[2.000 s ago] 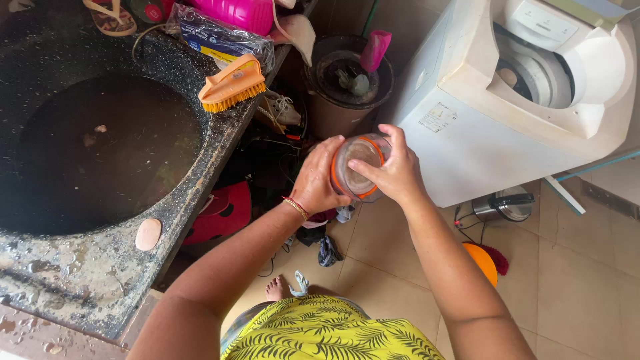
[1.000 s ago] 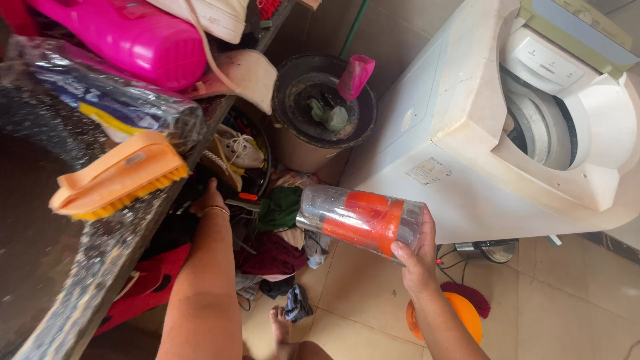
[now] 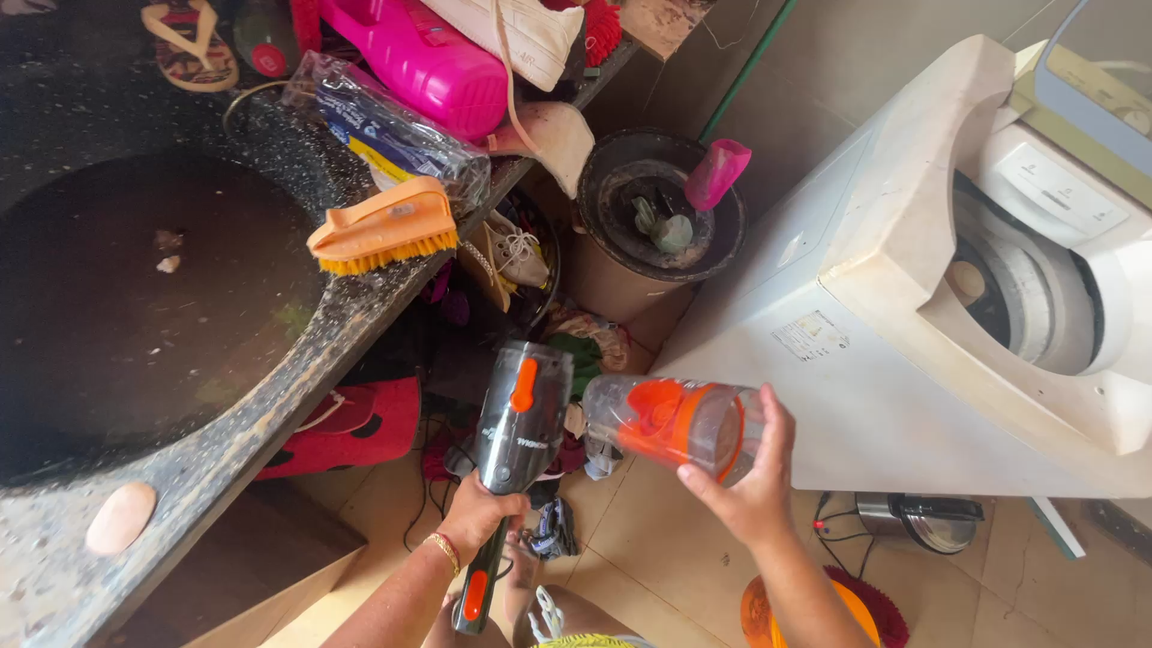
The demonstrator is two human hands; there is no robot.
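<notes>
My left hand (image 3: 484,522) grips the handle of a black handheld vacuum cleaner body (image 3: 522,432) with orange buttons, its wide end pointing up and away. To its right, my right hand (image 3: 747,477) holds a clear plastic dust cup (image 3: 670,418) with an orange insert inside. The cup lies on its side, its left end near the vacuum body with a narrow gap between them. Both are in the air over the tiled floor.
At the left is a speckled stone sink (image 3: 360,315) of dark water, with an orange brush (image 3: 387,225) and soap (image 3: 121,517) on its rim. A lidded bucket (image 3: 621,261) stands ahead, clothes (image 3: 585,355) below, a washing machine (image 3: 864,342) at right.
My left hand, reaching below the sink a second ago, now holds the vacuum body up. Two seconds ago both hands were on the clear cup; now only my right hand holds it.
</notes>
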